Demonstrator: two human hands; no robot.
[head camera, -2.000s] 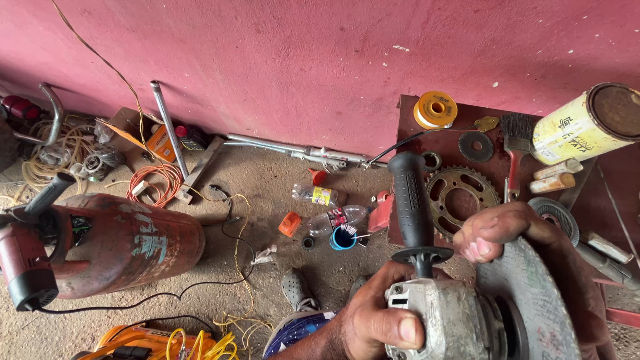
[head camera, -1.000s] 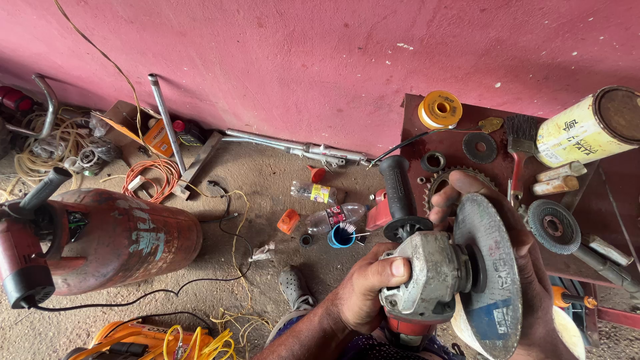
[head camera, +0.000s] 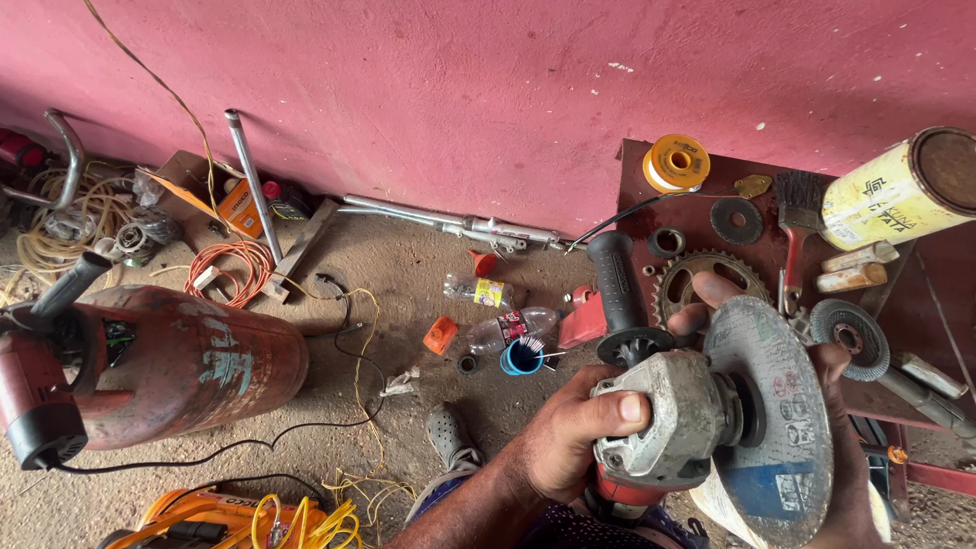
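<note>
An angle grinder (head camera: 667, 419) with a silver gear head, a red body and a black side handle (head camera: 616, 286) pointing up is gripped in my left hand (head camera: 572, 427), thumb on the gear head. A large grey cutting disc (head camera: 770, 419) with a blue label is on its spindle. My right hand (head camera: 835, 427) is around the far side of the disc, fingers showing past its left and right edges; its palm is mostly hidden behind it. A round pale item (head camera: 724, 503) shows partly below the disc.
The dark red table (head camera: 801, 305) holds a sprocket (head camera: 679, 278), a flap disc (head camera: 850, 339), a paintbrush (head camera: 797, 229), a paint can (head camera: 892, 198) and a yellow spool (head camera: 677, 162). On the floor are plastic bottles (head camera: 511, 328), a blue cup (head camera: 521, 357), a rusty gas cylinder (head camera: 198, 366) and cables (head camera: 313, 526).
The grinder has tilted, and its disc shows more of its labelled face than two seconds ago. My right hand has shifted around the disc, uncovering the flap disc and more of the table.
</note>
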